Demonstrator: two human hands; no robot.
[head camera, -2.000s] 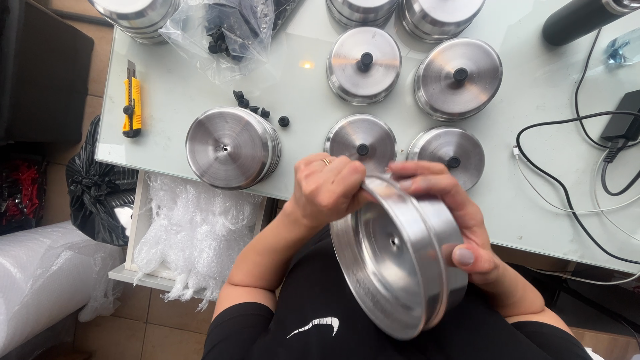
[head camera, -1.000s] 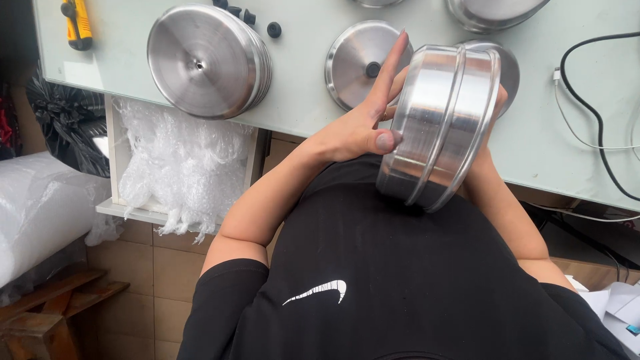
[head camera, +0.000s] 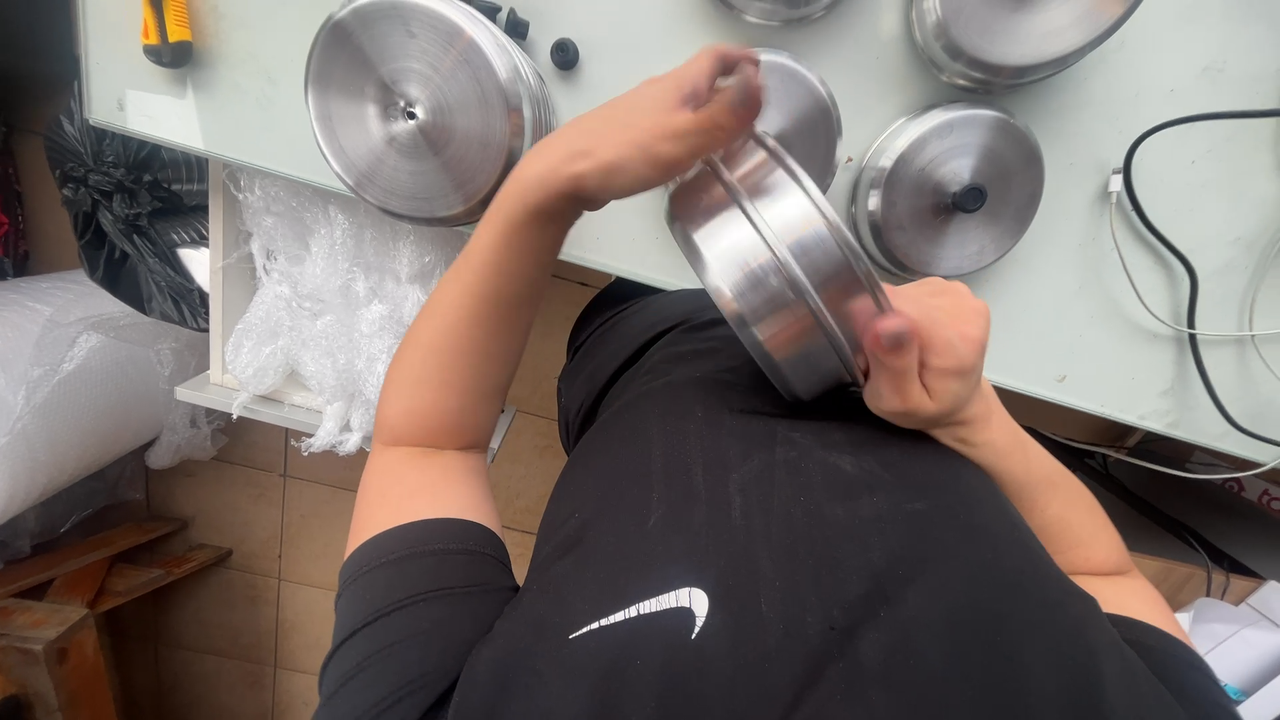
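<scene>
A round stainless steel container (head camera: 775, 270) is tilted on its side in front of my chest, its rim facing up and right. My left hand (head camera: 690, 115) grips the rim at its upper end; its fingers are blurred. My right hand (head camera: 925, 350) holds the lower right end of the rim with curled fingers. Behind the container, a round steel lid (head camera: 795, 115) is partly hidden. To the right of that stands a steel container with a black knob (head camera: 968, 198). At the left, stacked steel lids (head camera: 410, 110) show a bare centre hole. A loose black knob (head camera: 564, 54) lies beside them.
A yellow utility knife (head camera: 167, 35) lies at the table's far left. Below, an open drawer (head camera: 225, 395) holds crumpled clear plastic wrap (head camera: 320, 290). A black cable (head camera: 1180, 250) and a white one (head camera: 1150, 300) cross the table's right side. A bubble wrap roll (head camera: 80, 390) is at the left.
The container has turned between my hands. My left hand has gone from its side to the upper rim, and my right hand has come into view at the lower end. The view has moved closer.
</scene>
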